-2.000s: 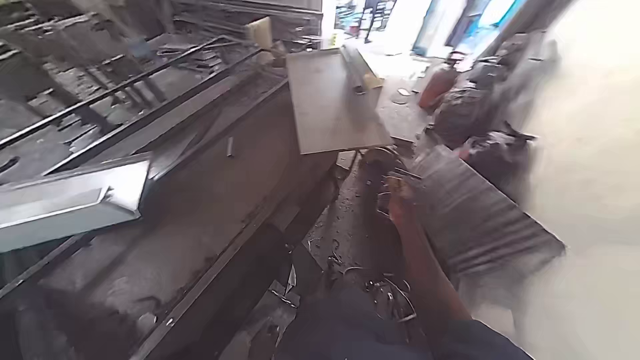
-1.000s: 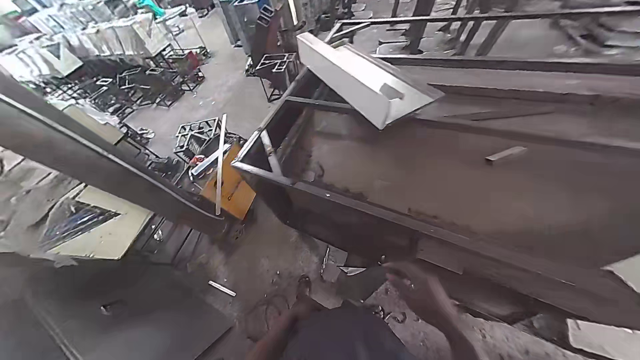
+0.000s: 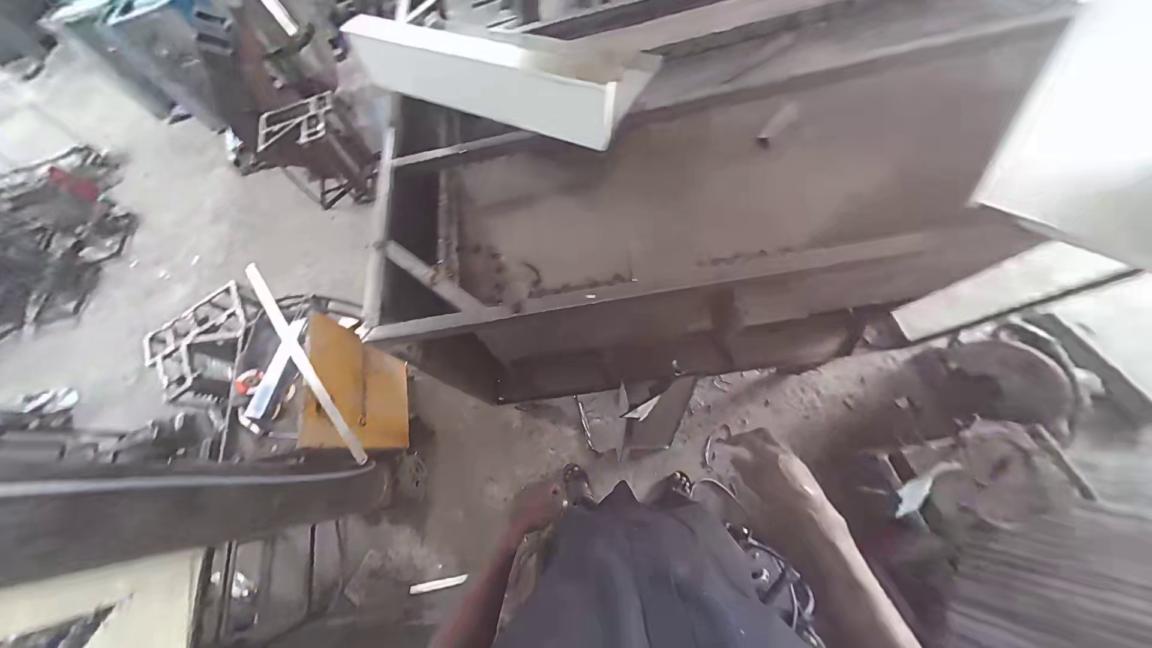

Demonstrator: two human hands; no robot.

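My right hand (image 3: 765, 468) hangs low at the right of my body, above the dusty floor, its fingers curled; nothing can be made out in it. My left hand (image 3: 537, 506) is blurred and low beside my left foot, and whether it holds anything cannot be told. In front of both hands stands a large dark metal frame bench (image 3: 621, 346) with a brown sheet top. A light folded metal channel (image 3: 486, 81) lies across its far left corner. A small offcut (image 3: 778, 122) rests on the sheet. Metal scraps (image 3: 661, 416) lie on the floor beneath the near edge.
An orange box (image 3: 355, 387) with a pale metal strip (image 3: 306, 364) leaning over it stands left of the bench. A dark beam (image 3: 180, 504) crosses the lower left. Pale sheet metal (image 3: 1080, 144) juts in at the right. Cables (image 3: 783, 576) lie beside my right leg.
The view has swung widely between frames. Two seconds ago my right hand was by a tool-like object at the right; now it hangs low beside my body.
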